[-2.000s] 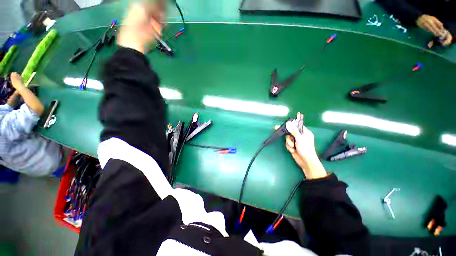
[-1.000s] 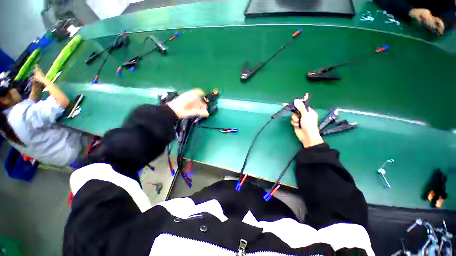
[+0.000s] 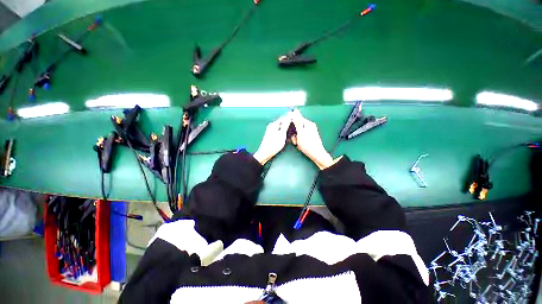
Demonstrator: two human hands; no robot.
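Note:
My left hand (image 3: pixel 274 139) and my right hand (image 3: pixel 309 141) meet at the middle of the bench's near part, fingertips together around a black clamp (image 3: pixel 291 132). Only a small dark part of the clamp shows between the fingers; the rest is hidden. Just right of my hands a V-shaped black clamp (image 3: pixel 361 123) lies on the bench, its cable running to a red-blue tip (image 3: pixel 301 218) at the near edge. Left of my hands lies a bunch of black clamps (image 3: pixel 167 155) with cables hanging over the edge.
A single silver spring (image 3: pixel 419 171) and black clamps with copper ends (image 3: pixel 479 178) lie to the right. A spring pile (image 3: pixel 490 261) is at lower right. Two clamps with leads (image 3: pixel 205 61) (image 3: pixel 297 60) lie farther back. A red bin (image 3: pixel 104 246) of leads stands lower left beside a blue bin (image 3: pixel 118 240).
My left hand has moved from the clamp bunch to meet my right hand, which has shifted left in the picture. The view has turned right and down, showing more of the spring pile.

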